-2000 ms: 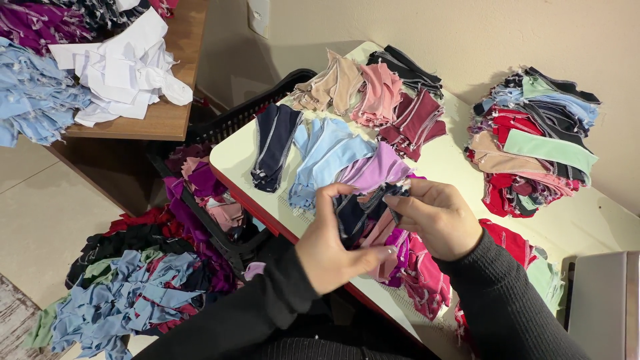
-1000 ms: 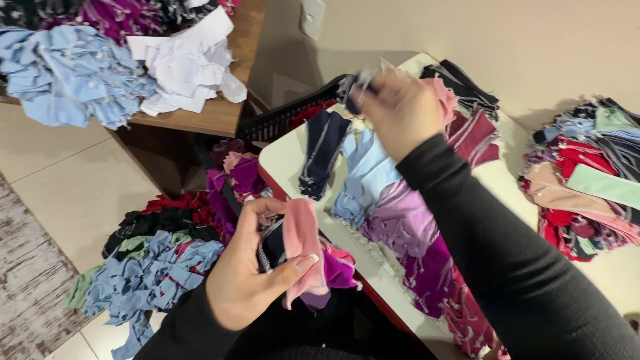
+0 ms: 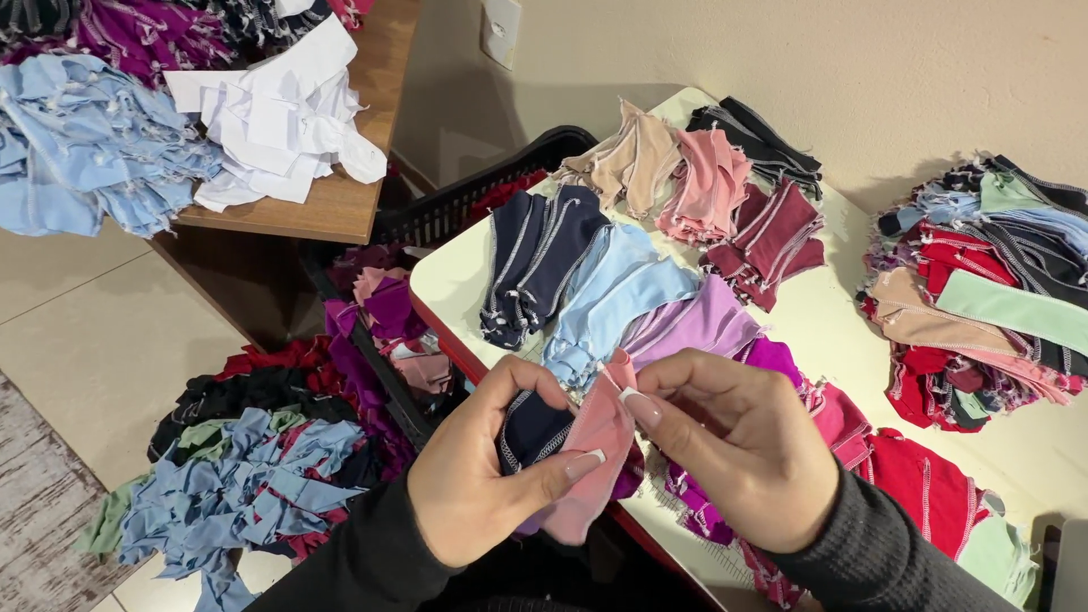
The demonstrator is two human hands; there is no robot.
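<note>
My left hand [image 3: 497, 463] holds several fabric strips, with a pink strip [image 3: 586, 472] on top and a navy strip [image 3: 534, 432] behind it. Thumb and forefinger of my right hand [image 3: 739, 442] pinch the pink strip's upper end. Beyond my hands, sorted piles lie on the white table: navy strips [image 3: 540, 255], light blue strips [image 3: 616, 293], lilac strips [image 3: 693, 319], beige strips [image 3: 633, 161], pink strips [image 3: 705, 187], maroon strips [image 3: 769, 242] and black strips [image 3: 756, 140]. Red strips [image 3: 922, 484] and mint strips [image 3: 999, 557] are at the lower right.
A mixed fabric heap [image 3: 977, 297] lies at the right. A black plastic basket [image 3: 433, 208] with scraps stands beside the table [image 3: 450, 276]. The wooden surface [image 3: 340, 208] at upper left bears white [image 3: 285, 119] and light blue fabric [image 3: 93, 144]. More scraps [image 3: 242, 484] lie below.
My right hand was over the far piles with a dark strip one second ago; it has come back to the pink strip. Two seconds ago a dark strip was between both hands.
</note>
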